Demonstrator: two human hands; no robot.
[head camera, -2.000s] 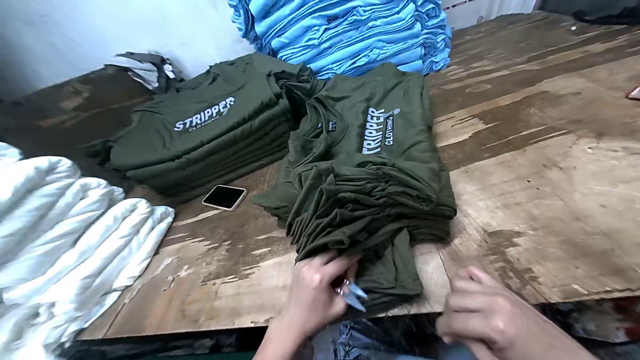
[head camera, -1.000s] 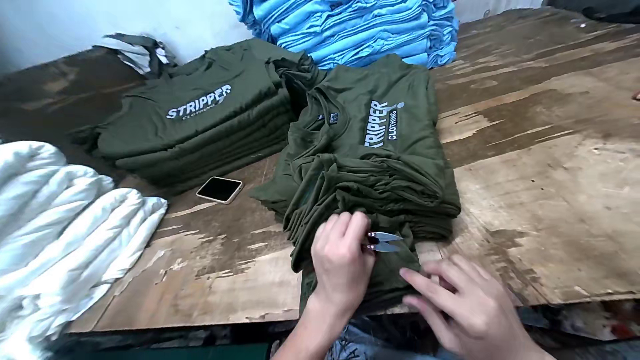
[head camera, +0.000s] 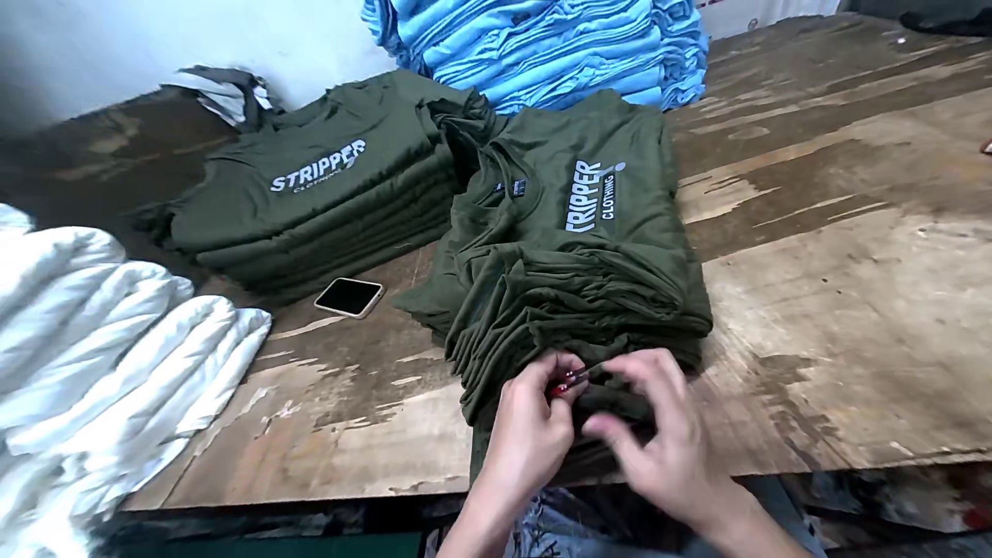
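At the front end of a stack of dark green T-shirts (head camera: 632, 186) with a white chest print, my left hand (head camera: 539, 418) holds a small pair of thread snips (head camera: 570, 381) with red on the handle. The blades point right, toward my right hand (head camera: 666, 434), which is blurred, its thumb and fingers apart over the green cloth. Nothing shows between those fingers. Both hands are over the lower folds of the stack, and parts of the fingertips are hidden.
A second stack of green T-shirts (head camera: 310, 209) lies to the left, with a phone (head camera: 349, 297) beside it on the wooden table (head camera: 837, 310). Folded white cloth (head camera: 116, 341) covers the left side. Folded light blue garments (head camera: 535, 54) are piled at the back, near dark-and-white cloth (head camera: 225, 93).
My right hand has moved from the table's edge to beside my left hand, over the green cloth. The snips have stayed in my left hand, their blades now partly hidden.
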